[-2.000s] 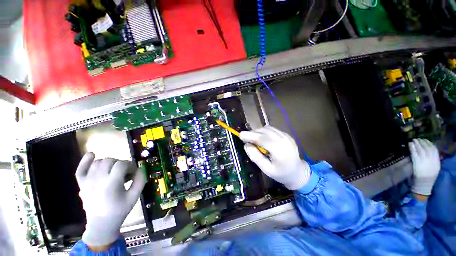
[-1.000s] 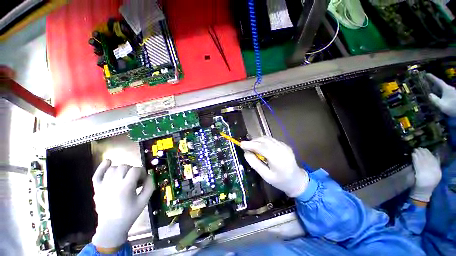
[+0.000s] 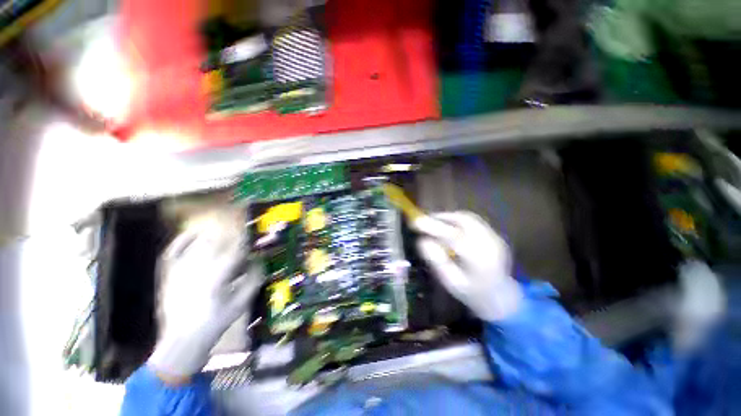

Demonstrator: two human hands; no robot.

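The frame is blurred. A populated green circuit board (image 3: 345, 260) with yellow blocks lies in a dark carrier on the rails. A plain green strip (image 3: 292, 181) runs along its far edge. My right hand (image 3: 470, 258), in a white glove, is closed around a yellow pointer stick (image 3: 400, 201); its tip is at the board's far right corner. My left hand (image 3: 203, 284), also gloved, is left of the board with bent fingers; whether it holds anything cannot be told.
A finned board (image 3: 296, 57) lies on a red mat (image 3: 382, 73) beyond the rail (image 3: 366, 138). A blue coiled cord (image 3: 473, 57) hangs above. At right, another person's gloved hand (image 3: 700, 301) is near another board (image 3: 678, 191).
The whole view has shifted, so the scene sits further right, and it has blurred. My right hand still holds the yellow stick at the board's far right corner.
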